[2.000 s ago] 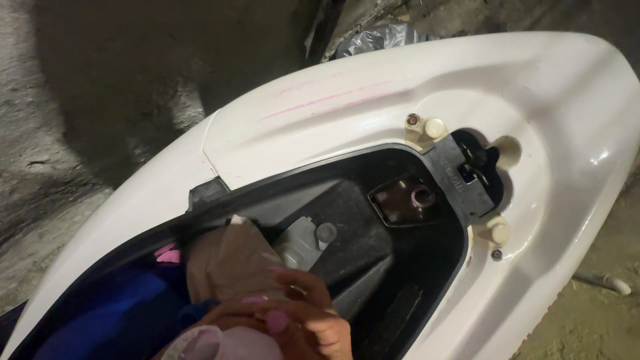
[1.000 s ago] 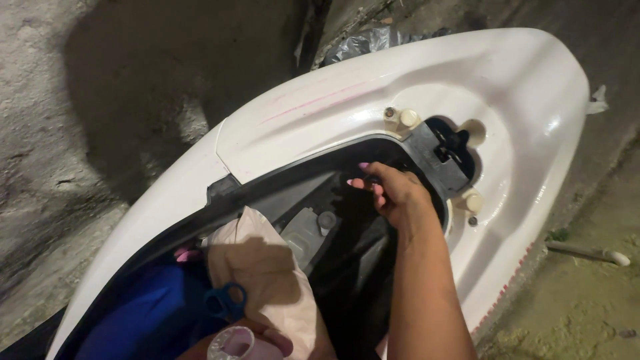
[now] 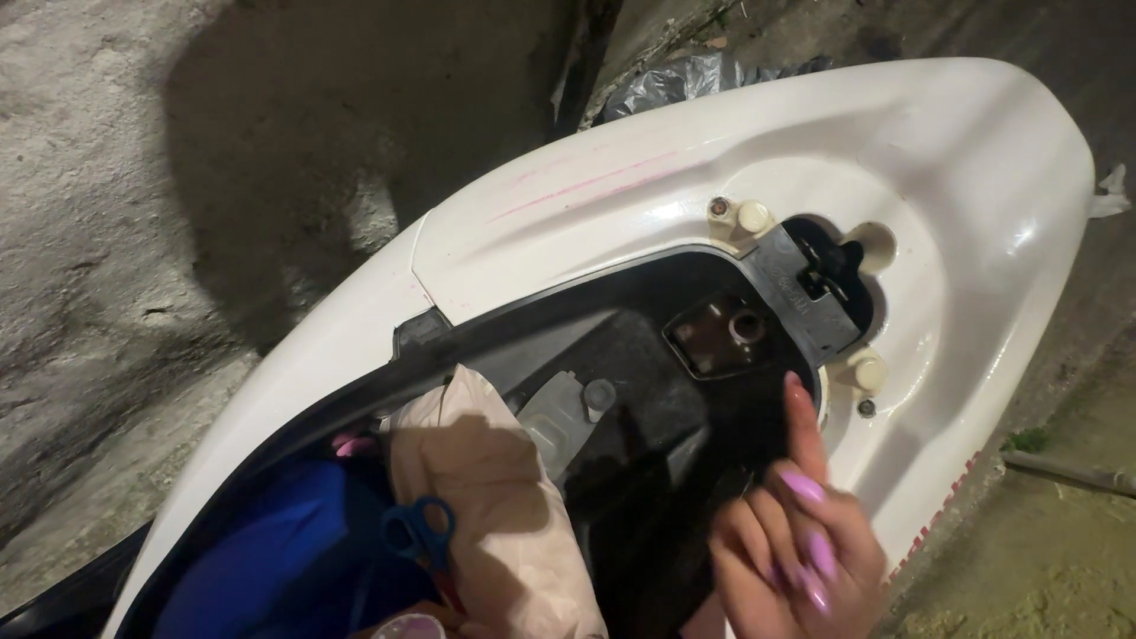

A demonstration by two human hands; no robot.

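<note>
My right hand (image 3: pixel 799 532) is at the lower right, its index finger extended upward beside the rim of a scooter's black under-seat compartment (image 3: pixel 639 426); the other fingers are bent and nothing shows in them. A round filler neck (image 3: pixel 745 327) stands uncovered in a dark recess above that fingertip. At the bottom edge, my left hand (image 3: pixel 435 614) is mostly cut off, around the rim of a translucent cup (image 3: pixel 408 628). Blue-handled scissors (image 3: pixel 419 530) lie against a pale pink packet (image 3: pixel 497 497). Blue material (image 3: pixel 266 550) fills the compartment's lower left.
The white scooter bodywork (image 3: pixel 568 186) surrounds the compartment. A grey plastic reservoir with a cap (image 3: pixel 559 417) sits inside, near a black latch bracket (image 3: pixel 803 297). Beyond are a rough wall (image 3: pixel 80 222), a dark plastic bag (image 3: pixel 683 84) and a pipe (image 3: pixel 1065 470).
My right hand was over the filler recess a second ago and has drawn back toward the lower right, index finger extended. The cup at the bottom shows less than before.
</note>
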